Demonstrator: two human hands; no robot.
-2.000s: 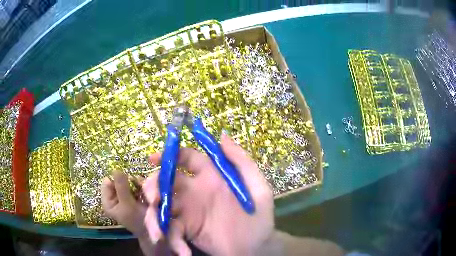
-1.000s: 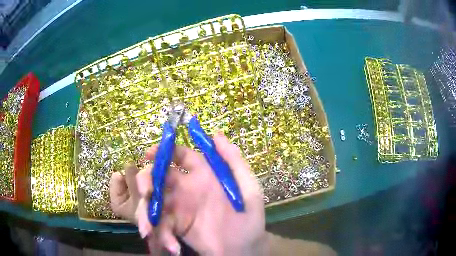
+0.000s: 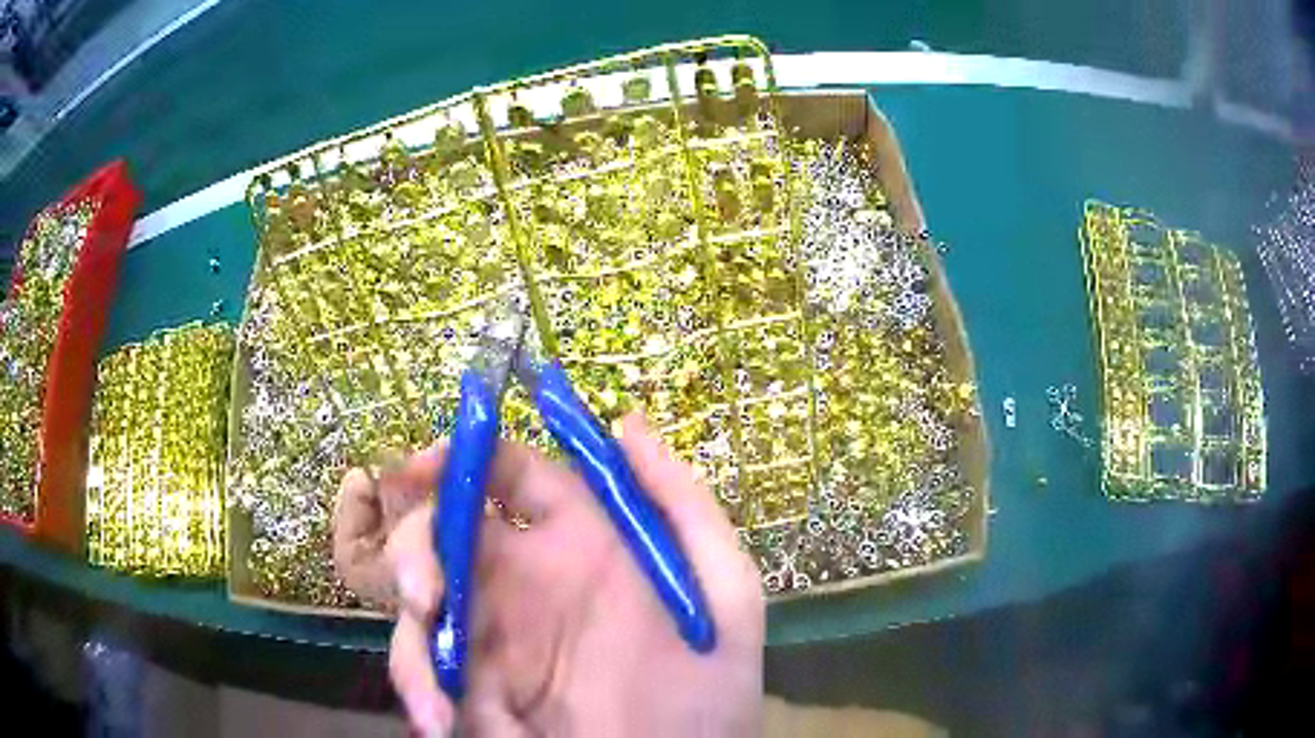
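A large gold parts frame (image 3: 498,173) lies tilted over the cardboard box (image 3: 945,303), which is full of loose gold and silver parts. My right hand (image 3: 620,591) holds the blue-handled side cutters (image 3: 620,505), handles spread and grey metal jaws up against the middle of the frame. Whether the jaws touch a part is too blurred to tell. My left hand (image 3: 364,534) shows only in part, at the lower left of the frame and partly behind the right hand; its fingers pinch the frame's lower edge. The rest of it is hidden.
A stack of gold frames (image 3: 159,461) stands left of the box, beside a red bin (image 3: 80,346) of loose parts. Another gold frame stack (image 3: 1175,361) lies at right, with silver frames (image 3: 1298,231) beyond. Stray silver parts (image 3: 1064,411) lie on the green top between box and right stack.
The view has shifted, so the box, frame and stacks sit further right in the picture. The frame has also moved right relative to the box and the cutter jaws. Both hands keep their hold.
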